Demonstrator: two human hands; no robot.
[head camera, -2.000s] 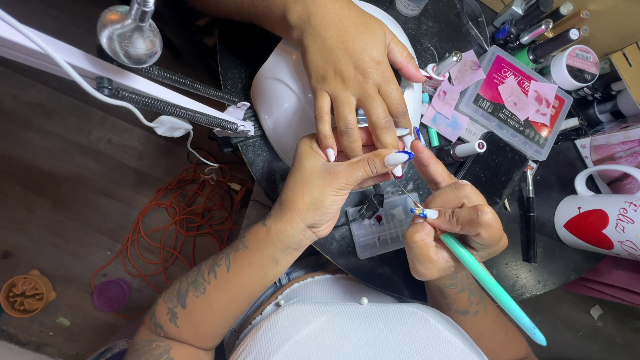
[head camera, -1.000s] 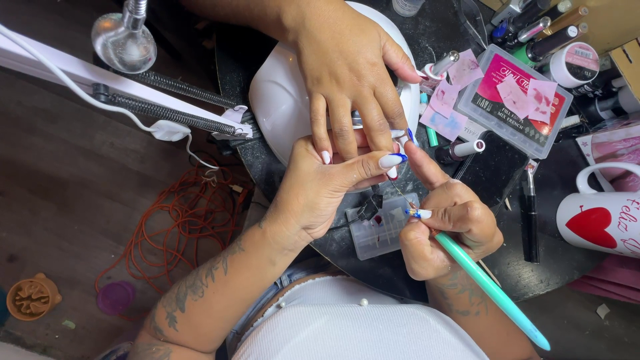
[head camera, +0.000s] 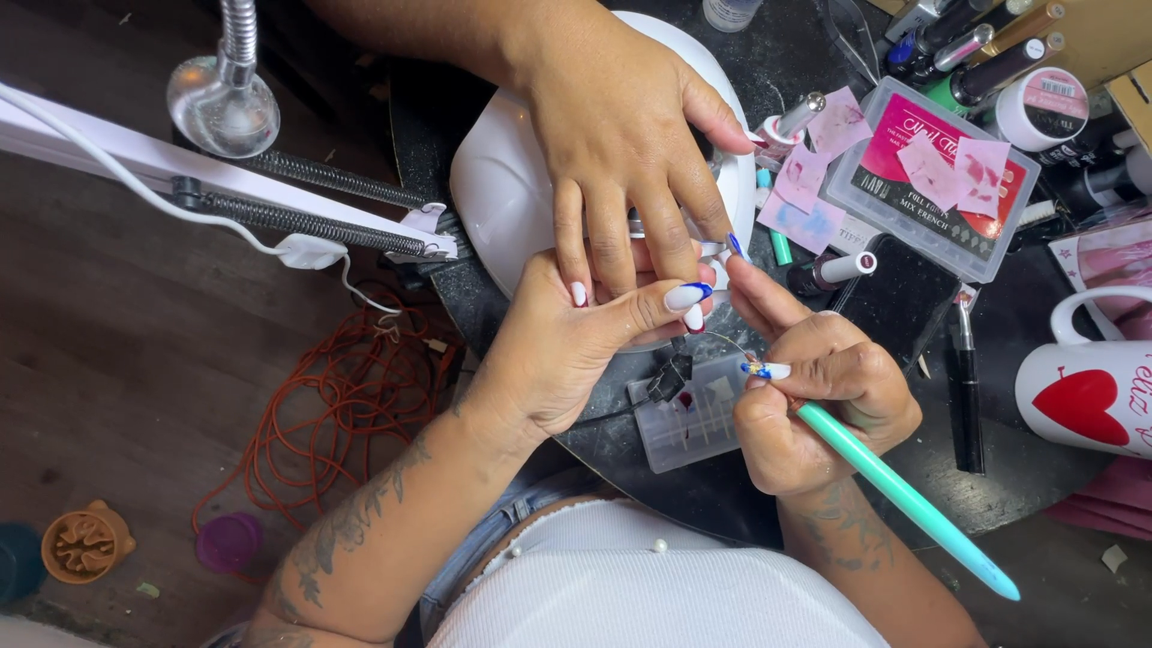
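My left hand (head camera: 576, 337) is under another person's hand (head camera: 621, 171), its thumb and fingers holding one of that person's fingers near the tip. In my right hand (head camera: 810, 387) is a thin nail art brush with a teal handle (head camera: 900, 490), pinched between thumb and fingers. Its fine tip points toward a white nail with a dark red edge (head camera: 694, 319). My right index finger reaches up beside the other person's fingertips. Beneath the other hand stands a white nail lamp (head camera: 504, 180). A clear plastic box (head camera: 661, 450) lies just below my hands.
Nail polish bottles (head camera: 999, 67), a nail tip box (head camera: 927, 171) with pink paper pieces, a black-handled brush (head camera: 967, 405) and a mug with a red heart (head camera: 1089, 396) occupy the right side. A lamp arm (head camera: 315, 211) reaches in from the left; an orange cord (head camera: 333, 423) lies on the floor.
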